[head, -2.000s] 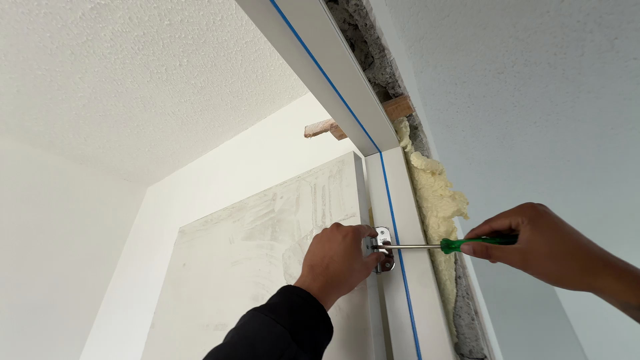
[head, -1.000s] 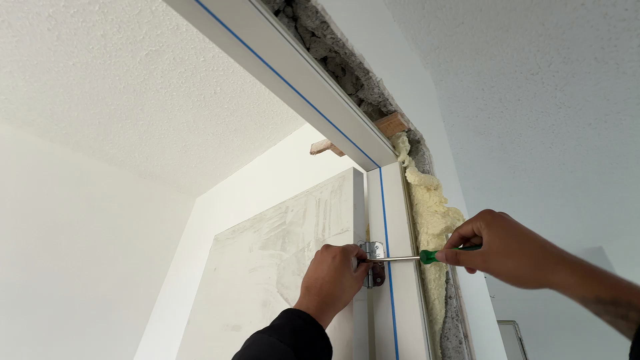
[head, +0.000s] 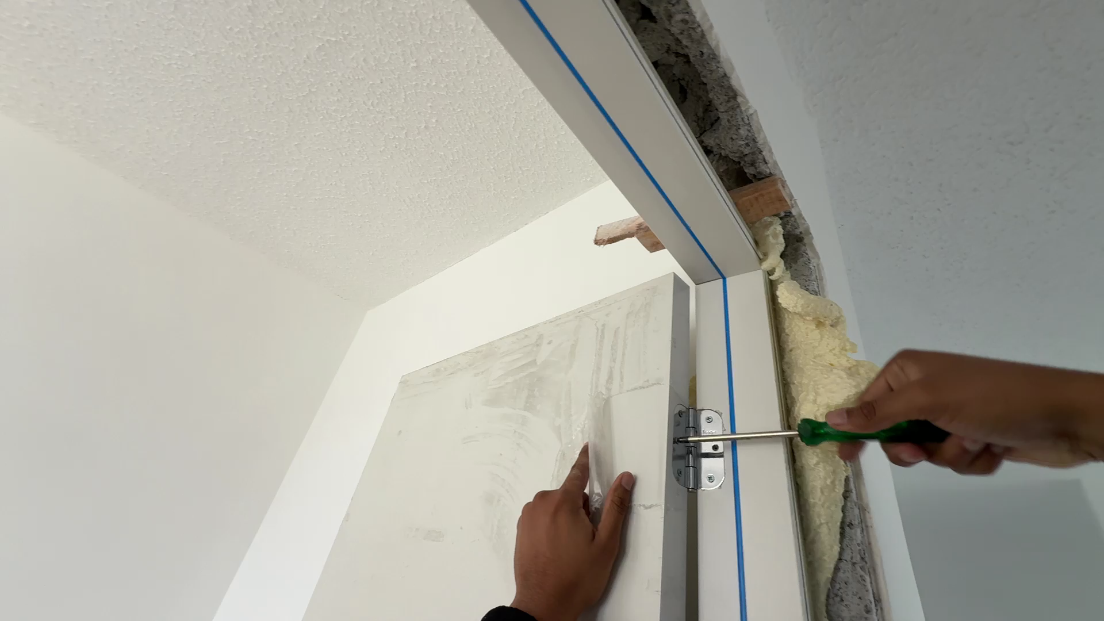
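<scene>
My right hand (head: 914,418) grips the green handle of a screwdriver (head: 755,437). Its metal shaft runs left across the door frame (head: 759,362), and the tip is at a screw position on the door-side leaf of a metal butt hinge (head: 700,470). The hinge joins the door's edge to the frame. My left hand (head: 565,543) lies against the face of the smudged, pale door (head: 492,431), left of the hinge, index finger and thumb spread beside a loose fold of clear plastic film (head: 597,431). It holds nothing that I can see.
A blue strip (head: 634,151) runs along the frame. Yellowish expanding foam (head: 815,345) and rough masonry (head: 711,103) fill the gap on the right. A wooden wedge (head: 761,198) sits near the corner, and more wood pieces (head: 625,231) stick out behind the header.
My left hand has left the hinge and screwdriver tip and moved left and down onto the door face. The hinge now shows fully. My right hand still holds the screwdriver at the hinge.
</scene>
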